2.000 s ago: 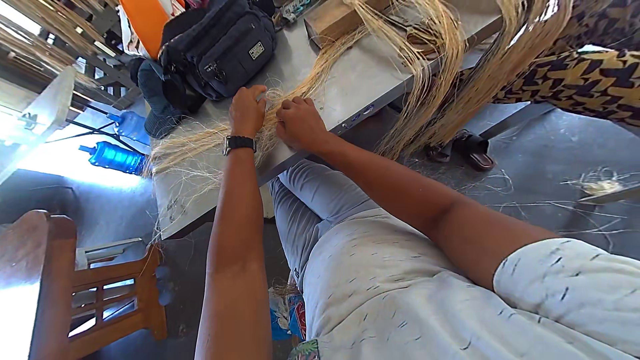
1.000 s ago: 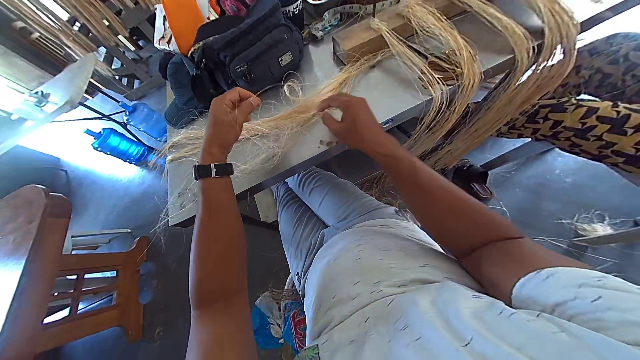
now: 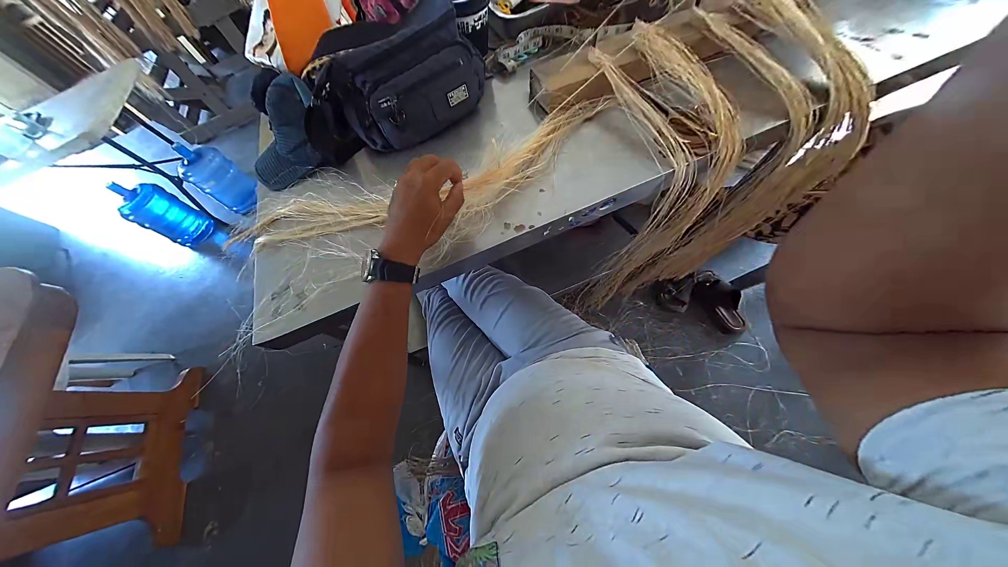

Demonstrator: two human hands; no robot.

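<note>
My left hand (image 3: 426,206), with a black-strapped watch on its wrist, is over a bundle of pale plant fibres (image 3: 520,161) lying along the grey table (image 3: 563,177). Its fingers are curled with the thumb near the index finger; whether a strand is pinched between them cannot be made out. My right hand is out of view; only the raised right arm shows, large at the right edge. More hanks of fibre (image 3: 720,130) lie over a wooden block (image 3: 583,79) and hang down past the table's near edge.
A dark shoulder bag (image 3: 417,87) and a dark cap (image 3: 287,130) are at the table's back left. A tape measure (image 3: 535,43) lies behind the block. Blue water jugs (image 3: 169,214), a wooden chair (image 3: 161,457) and sandals (image 3: 718,301) are on the floor.
My right hand was over the fibre bundle in both earlier frames; it has gone out of view as the right arm rose. My left hand remains at the bundle.
</note>
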